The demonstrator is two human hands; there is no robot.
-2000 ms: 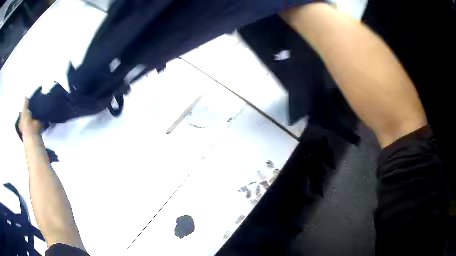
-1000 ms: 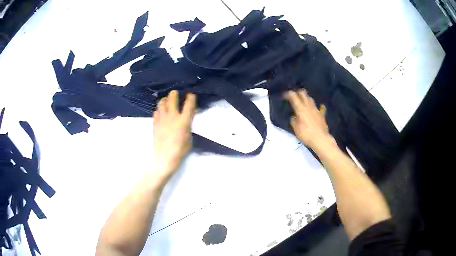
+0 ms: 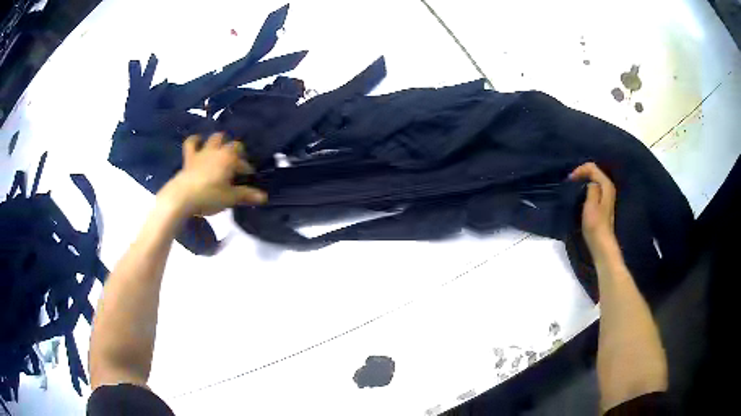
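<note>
A long bundle of dark navy denim strips (image 3: 422, 183) lies across the white table, layered, with pale stitch lines and ragged ends at the left. My left hand (image 3: 213, 175) lies over the left part of the bundle, slightly blurred, fingers and thumb spread. My right hand (image 3: 599, 203) has its fingers and thumb curled on the bundle's near edge at the right. The strips run fairly straight between my hands. A small white tag (image 3: 281, 160) shows just right of my left hand.
A tangle of loose dark strips (image 3: 28, 276) lies at the table's left edge. The white table (image 3: 276, 325) has dark stains and seam lines. The bundle's right part bends toward the table's right edge, beside a dark floor area.
My hands have moved apart, left hand leftward and right hand rightward. The open loop of strip between them has flattened into straighter layers. The bundle sits farther right in view.
</note>
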